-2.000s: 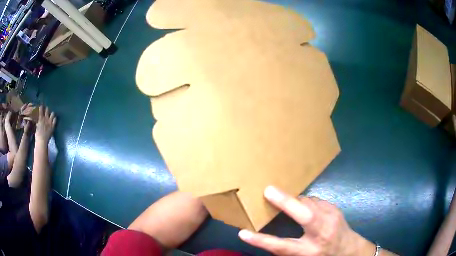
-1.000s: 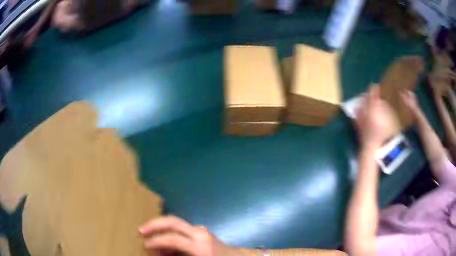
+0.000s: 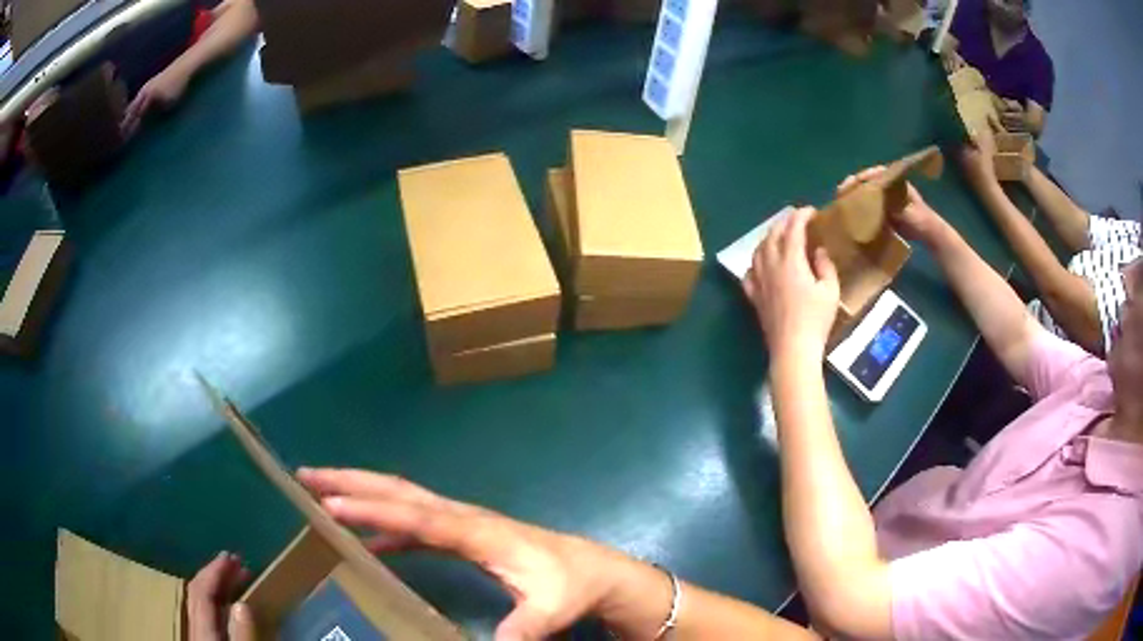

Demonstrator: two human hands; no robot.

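An open brown mailer box [image 3: 278, 579] is at the bottom left, cut off by the lower edge. Its lid [image 3: 301, 501] stands up, seen nearly edge-on. A dark blue card with a white QR square [image 3: 328, 619] shows inside. Another cardboard panel [image 3: 119, 595] stands left of it; whether it joins this box is hidden. My left hand [image 3: 216, 601] is partly hidden, its fingers around the box's left wall. My right hand [image 3: 489, 551], with a bracelet, has spread fingers against the lid's outer right face.
Closed boxes stand in two stacks [image 3: 483, 251] [image 3: 633, 213] mid-table. A neighbour in pink [image 3: 1003, 513] holds an open box over a white scale [image 3: 880, 348] at right. A white label strip [image 3: 681, 56] stands behind. Another box [image 3: 28, 291] lies far left. Other workers sit around the green table [image 3: 639, 438].
The view has swung right, bringing the stacks and the neighbour further left in the picture. The lid, seen broad before, is now nearly edge-on, and the box's inside and my left hand show.
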